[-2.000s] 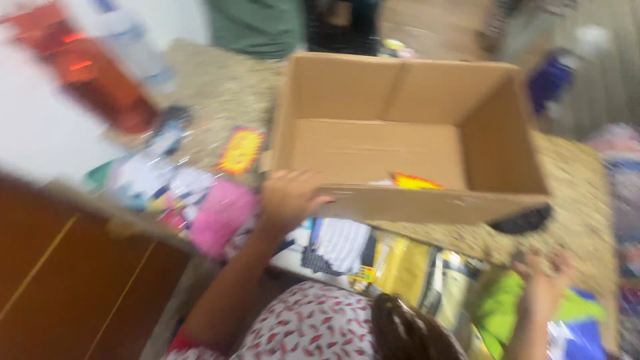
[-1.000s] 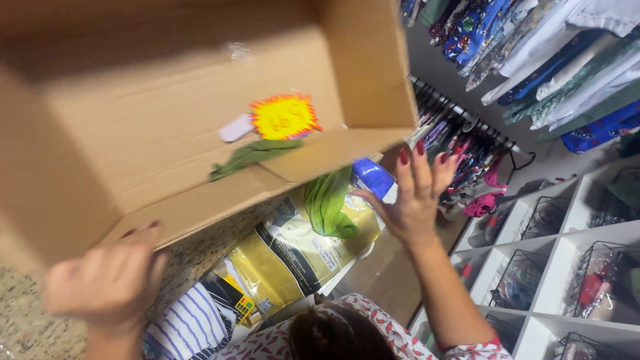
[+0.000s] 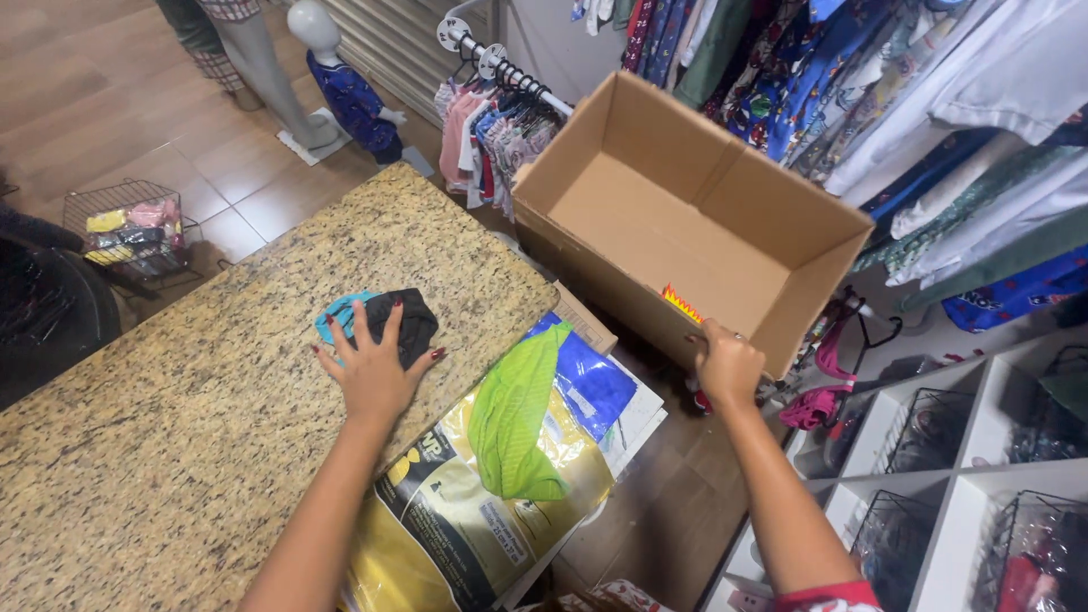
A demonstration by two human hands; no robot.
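Note:
My left hand (image 3: 371,361) lies with spread fingers on a crumpled black cloth (image 3: 410,327), beside a turquoise cloth (image 3: 344,313), on the granite counter (image 3: 212,374). With my right hand (image 3: 729,361) I grip the near wall of an open cardboard box (image 3: 680,225), held past the counter's end. Inside the box part of a yellow and red starburst tag (image 3: 682,303) shows. A lime green ribbed cloth (image 3: 520,416) rests on gold and black plastic packages (image 3: 476,510), next to a blue plastic package (image 3: 591,378), below the counter's edge.
Clothes on hangers (image 3: 918,170) crowd the right, and small garments hang on a rack (image 3: 501,136) behind the box. White cubby shelves (image 3: 969,425) with wire baskets stand at lower right. A child mannequin (image 3: 353,93) and a wire basket (image 3: 127,225) are on the floor.
The box has moved off the counter toward the hanging clothes. My left hand has left the box's edge and is on the black cloth. My right hand, apart from the box before, now holds it.

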